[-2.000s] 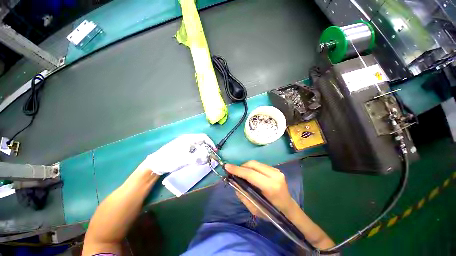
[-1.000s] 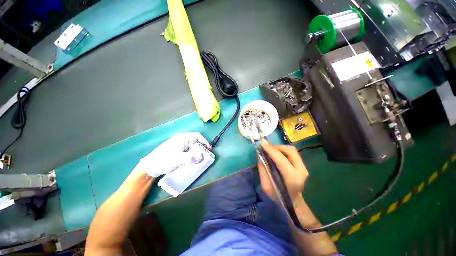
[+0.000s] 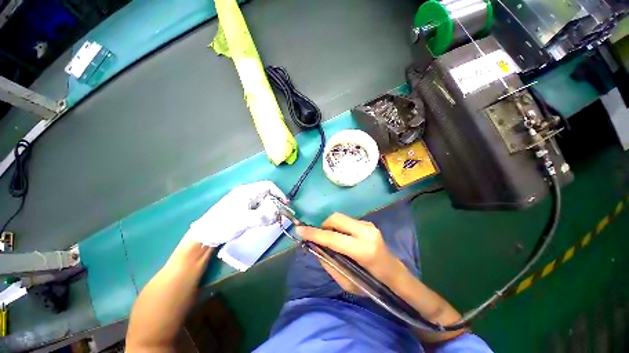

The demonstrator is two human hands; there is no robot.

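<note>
My left hand [image 3: 238, 212], in a white glove, holds the flat white unit [image 3: 250, 247] at the teal mat's near edge, fingers at its upper end. A black power cord [image 3: 299, 103] runs from that end to a coil on the belt. My bare right hand [image 3: 352, 247] grips the soldering iron [image 3: 338, 262], whose tip is at the unit's upper end beside my gloved fingertips. The exact contact point is too small to tell. The iron's thick black cable curves right, up to the feeder [image 3: 469, 152].
A white parts dish [image 3: 350, 180], a yellow sponge [image 3: 410, 165] and a dark iron stand [image 3: 394, 123] sit right of the unit. A green-rimmed solder spool [image 3: 455, 22] is above the feeder. A yellow-green roll [image 3: 258, 96] lies across the belt. Another coiled cord [image 3: 19, 169] is far left.
A second ago the iron's tip was in the parts dish; my right hand has since brought it left, back to the unit. My left hand keeps its hold. The view has shifted slightly.
</note>
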